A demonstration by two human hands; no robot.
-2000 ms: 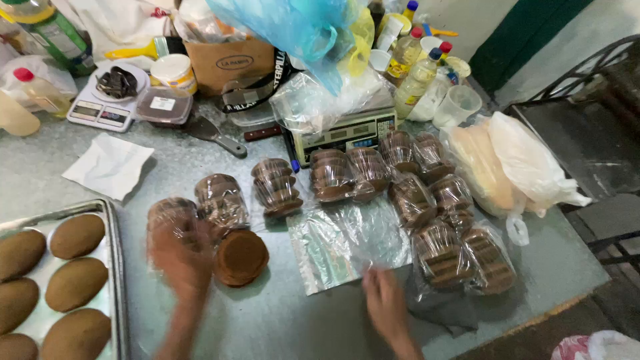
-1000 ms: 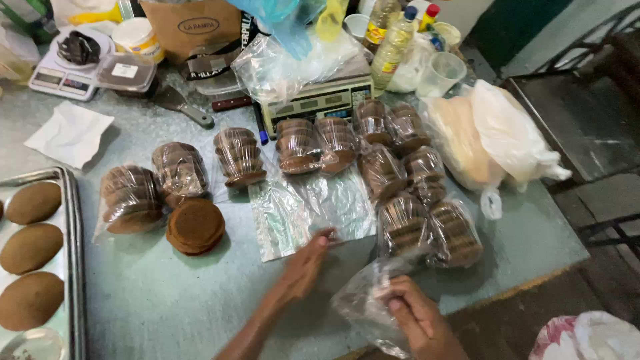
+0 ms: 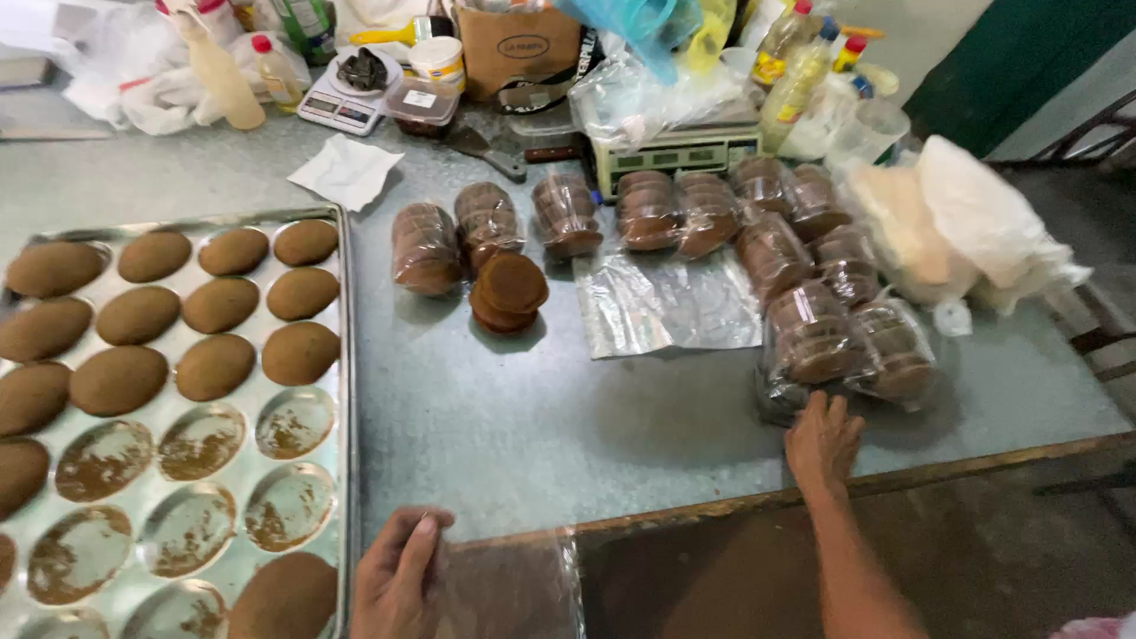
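At the table's front edge my left hand [image 3: 404, 568] holds a clear plastic bag [image 3: 510, 581] by its edge. My right hand [image 3: 825, 444] reaches to a crumpled dark-looking clear bag [image 3: 779, 395] by the front bagged stack of round brown cakes [image 3: 809, 333]; its grip cannot be told. More bagged stacks [image 3: 426, 248] line the table behind. An unwrapped stack of brown cakes [image 3: 508, 293] stands in front of them. Flat clear bags [image 3: 666, 306] lie at mid-table. At left, a metal baking tray [image 3: 346, 426] holds brown cakes [image 3: 129, 380] in oval cups, several cups being empty with crumbs.
Behind stand a small white scale [image 3: 351, 102], a lidded plastic tub [image 3: 422, 105], a larger digital scale [image 3: 679, 155] under plastic, and oil bottles [image 3: 794, 93]. A metal scraper [image 3: 488, 155] and white paper [image 3: 346, 173] lie nearby. White bags [image 3: 985, 213] rest at right.
My left hand has moved left from beside the flat bags to the tray side and now holds a clear bag. My right hand no longer holds up the clear bag seen a second ago. The view has shifted left.
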